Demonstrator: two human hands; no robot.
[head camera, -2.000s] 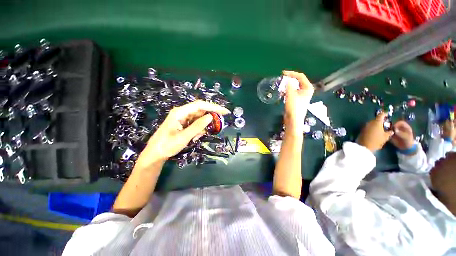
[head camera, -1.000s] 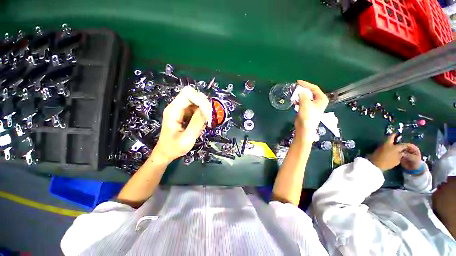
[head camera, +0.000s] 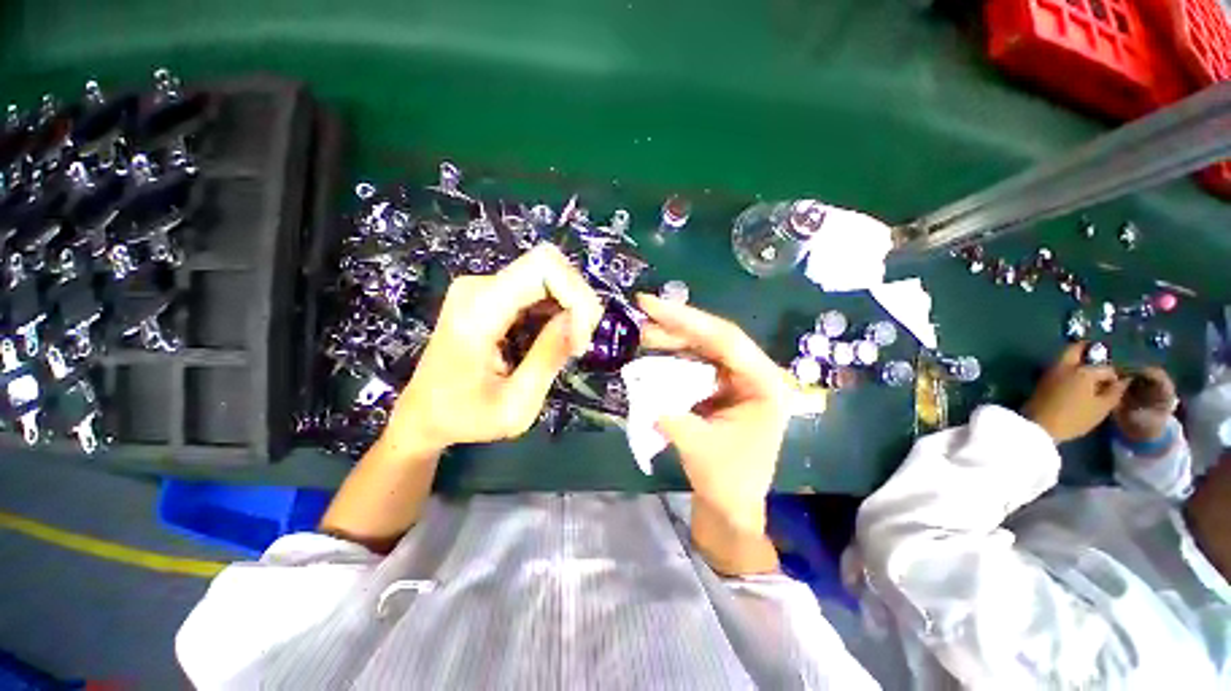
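My left hand (head camera: 493, 351) holds a round dark glossy watch head (head camera: 614, 336) with purple glints, its face turned up. My right hand (head camera: 722, 405) is beside it, holding a crumpled white tissue (head camera: 667, 394) in its fingers, with the fingertips close to the watch head's right side. Whether they touch it is hard to tell. A tangled heap of black and silver strap pieces (head camera: 385, 304) lies behind and left of my left hand. Part of the heap is hidden by the hands.
A black compartment tray (head camera: 227, 385) stands left. A clear glass dispenser (head camera: 764, 240), white sheets (head camera: 851, 251) and a metal post (head camera: 1067, 169) are right of centre. Small round pots (head camera: 837, 351) cluster right. A small brown-topped bottle (head camera: 675, 212) stands alone. A coworker's hands (head camera: 1080, 398) and red trays (head camera: 1080, 47) are far right.
My right hand has moved left and towards me from the glass dispenser, bringing white tissue to the watch head. The watch head's glint has turned from orange-red to purple.
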